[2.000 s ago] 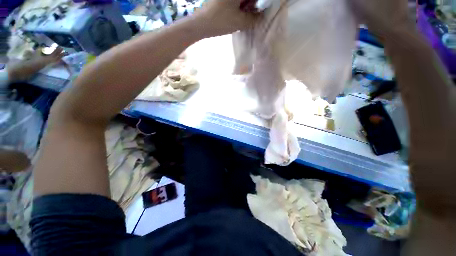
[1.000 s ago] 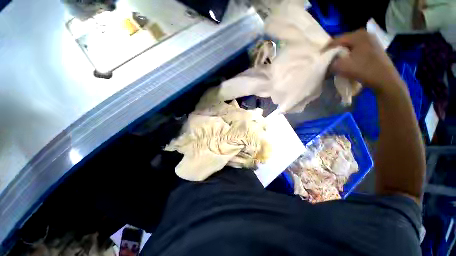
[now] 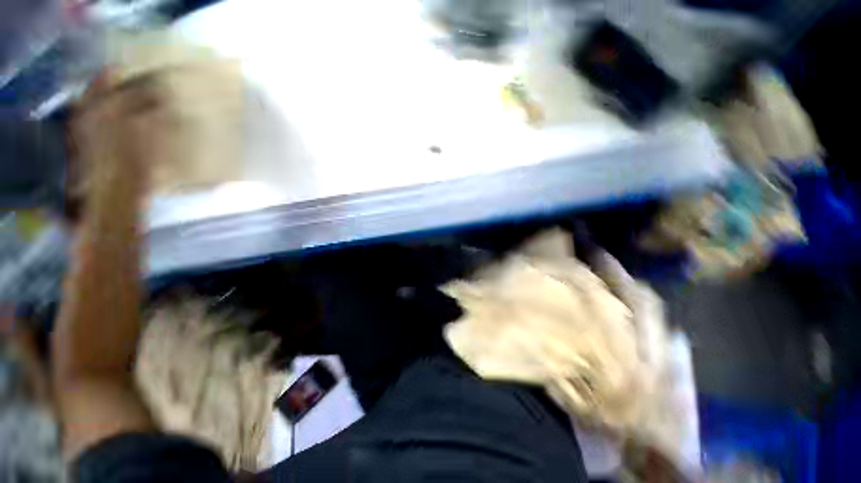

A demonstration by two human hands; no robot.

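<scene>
The frame is strongly blurred. My left hand [image 3: 123, 108] is at the upper left, against cream cloth [image 3: 203, 118] at the table's left part; whether its fingers grip the cloth cannot be told. A gathered cream piece [image 3: 548, 325] lies over the right side of my lap, below the table edge. A brownish blurred patch at the bottom edge, beside this piece, may be part of my right hand, but I cannot tell. The white sewing table [image 3: 378, 222] crosses the view, brightly lit.
A black phone [image 3: 623, 75] lies on the table at the upper right. Another phone [image 3: 307, 391] lies on a white board [image 3: 330, 424] low left. Heaped cream cloth [image 3: 203, 377] hangs at left. Cream and teal scraps [image 3: 741, 222] hang at right. Something blue [image 3: 760, 439] is lower right.
The view has swung back left from the blue crate to the table. The cloth my right hand held out at the right is no longer seen there. My left hand has come into view.
</scene>
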